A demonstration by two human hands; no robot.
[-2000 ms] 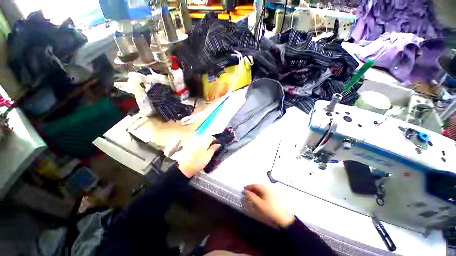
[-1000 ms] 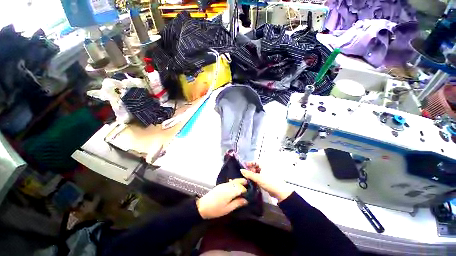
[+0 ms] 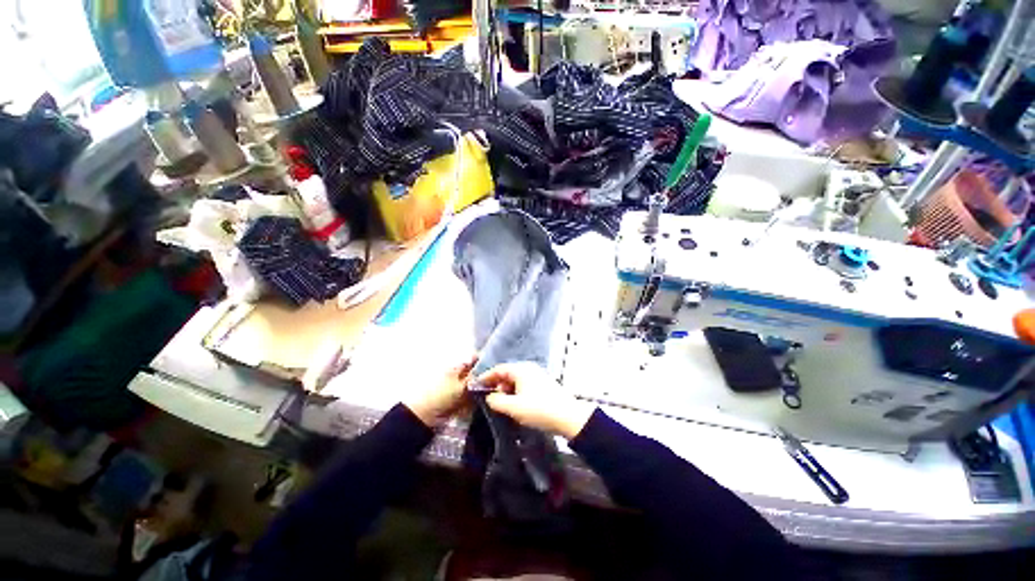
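Note:
A grey fabric piece (image 3: 507, 297) lies on the white table left of the sewing machine (image 3: 772, 318), its rounded end pointing away from me. Its near end joins a black fabric part (image 3: 516, 460) that hangs over the table's front edge. My left hand (image 3: 444, 394) pinches the cloth at the join from the left. My right hand (image 3: 530, 397) pinches it from the right, close beside the left. The fingertips partly hide the join. The needle area (image 3: 649, 335) is to the right, apart from the cloth.
Thread snips (image 3: 813, 466) and a dark flat object (image 3: 742, 358) lie at the right. A striped heap (image 3: 590, 142), a yellow bag (image 3: 435, 193) and purple pieces (image 3: 783, 85) are behind. Cardboard (image 3: 272, 340) and a small striped bundle (image 3: 293, 261) are at the left.
Both hands have come together on the cloth and moved slightly up the table. The black part, earlier bunched in the hands, now hangs below them. The camera view has shifted.

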